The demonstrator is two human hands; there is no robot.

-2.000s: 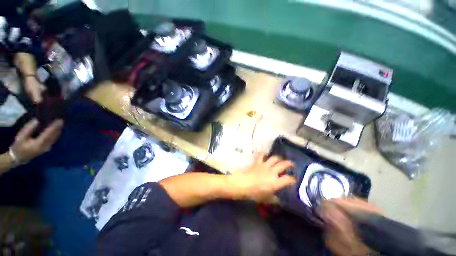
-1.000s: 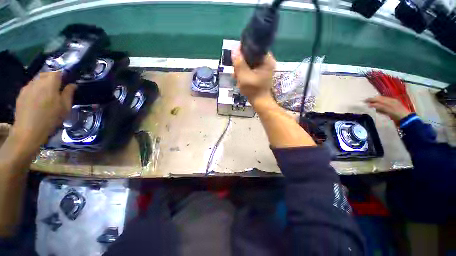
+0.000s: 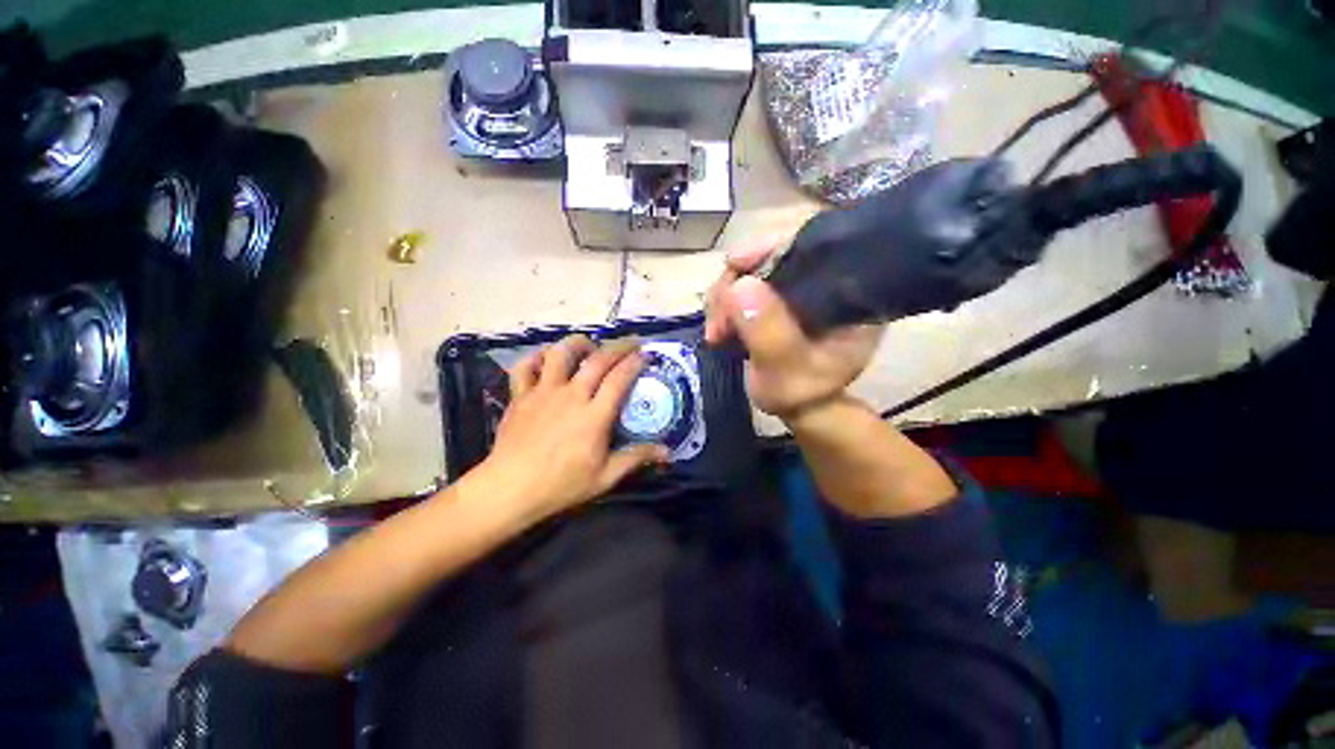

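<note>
A black speaker cabinet shell [image 3: 466, 424] lies on the bench in front of me with a silvery speaker driver [image 3: 677, 384] in it, magnet up. My left hand [image 3: 568, 424] rests over the shell with its fingers on the driver's left side and thumb at its lower edge. My right hand [image 3: 798, 340] grips the black electric screwdriver [image 3: 915, 249], held tilted above the bench to the right of the driver. The screwdriver's bit and any screw cannot be made out.
The screw feeder [image 3: 652, 110] stands behind the shell, with a loose driver [image 3: 501, 103] at its left and a bag of screws [image 3: 857, 125] at its right. Stacked shells [image 3: 205, 278] are at left, a red wire bundle [image 3: 1171, 161] at right. The packing tray [image 3: 220, 549] is below left.
My left hand has moved from the stack at left onto the driver. The shell now lies in front of me. The screwdriver has come down from above the feeder and is tilted.
</note>
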